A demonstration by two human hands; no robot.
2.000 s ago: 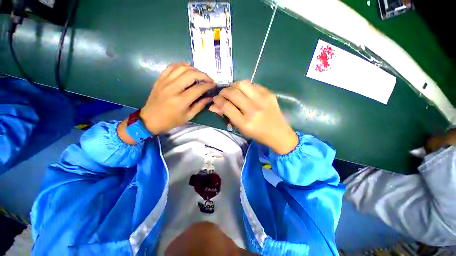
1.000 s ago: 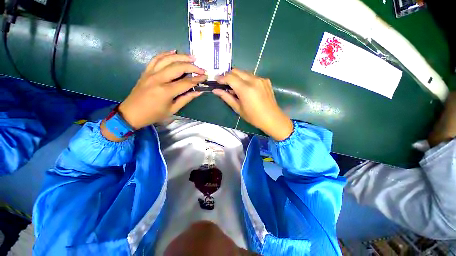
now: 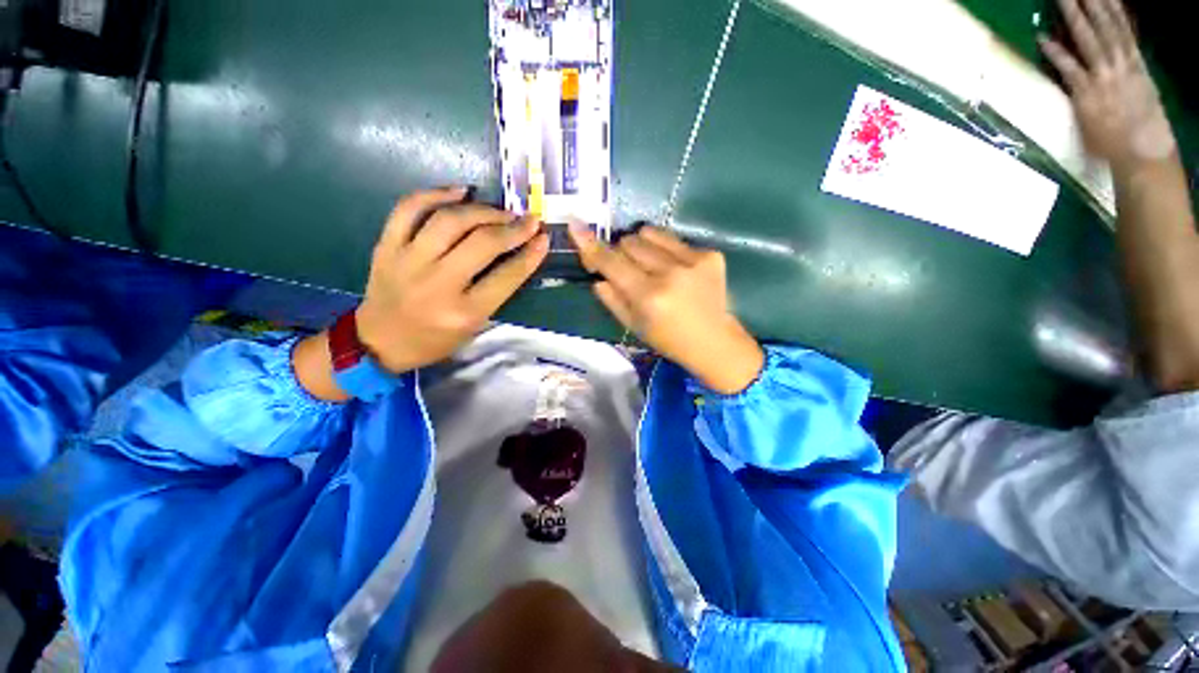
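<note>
An open phone point(image 3: 552, 145) lies upright in the view on the green bench, its far end cut by the top edge. A yellow-orange flex cable point(image 3: 569, 86) and a dark strip point(image 3: 569, 155) show inside it. A black bottom module point(image 3: 562, 241) sits at its near end. My left hand point(image 3: 454, 270) has its fingertips on the module's left side. My right hand point(image 3: 664, 289) has its fingertips on the right side. The fingers partly hide the module; whether it is fully seated I cannot tell.
A white card point(image 3: 947, 178) with tiny red pieces point(image 3: 872, 136) lies to the right. Beyond it runs a white rail point(image 3: 920, 59). Another person's arm point(image 3: 1151, 224) reaches over the rail at the far right. A black power unit point(image 3: 92, 33) with a cable stands at the upper left.
The black module has gone from between my hands to against the phone's near end, with my fingertips on it. The other person's hand has come up over the rail.
</note>
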